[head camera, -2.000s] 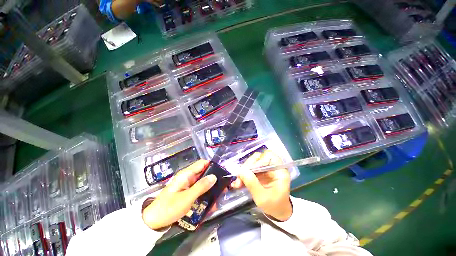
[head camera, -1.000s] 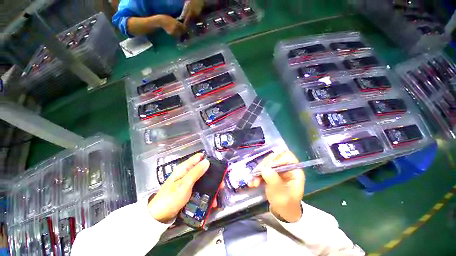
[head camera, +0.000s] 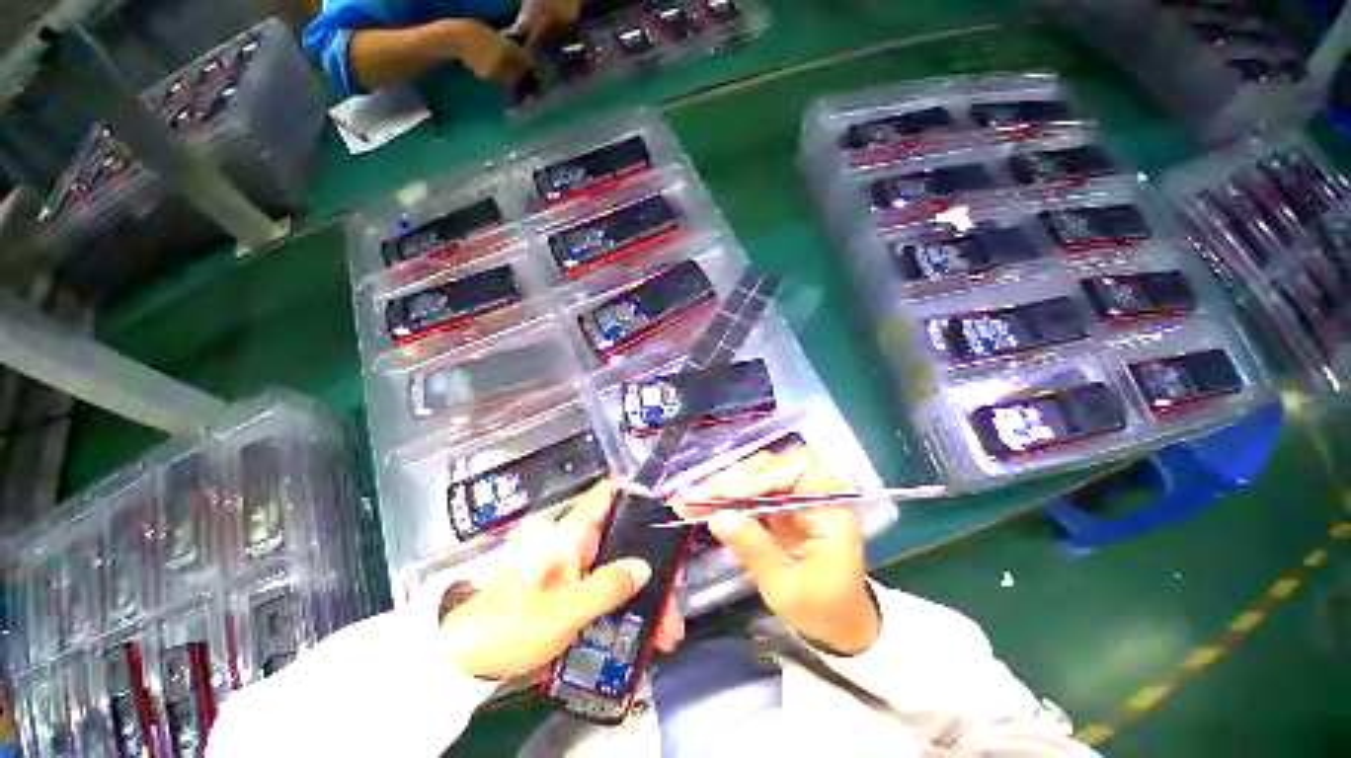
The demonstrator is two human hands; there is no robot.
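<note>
My left hand [head camera: 541,592] holds a phone unit [head camera: 605,647], its blue-silver circuitry end towards me and its plain black end away. My right hand [head camera: 796,555] holds thin pale tweezers [head camera: 845,501], with the tip over the black far end of the phone. Whether a piece is at the tip is too small to tell. A dark adhesive strip [head camera: 729,323] with faint cross lines lies slantwise over the clear working tray [head camera: 379,489], its near end close to my fingers. Phones with red side edges lie in the tray pockets; one pocket at the left shows no phone.
A tray stack with phones [head camera: 948,462] stands at the right, above a blue stool [head camera: 1171,481]. Another tray stack [head camera: 282,430] is at the left. A person's arm in a blue sleeve [head camera: 393,52] works over a tray across the bench. A white paper [head camera: 379,119] lies nearby.
Since one second ago the phone has turned more upright in my left hand. My right hand has moved left, bringing the tweezer tip from over the tray onto the phone's black end.
</note>
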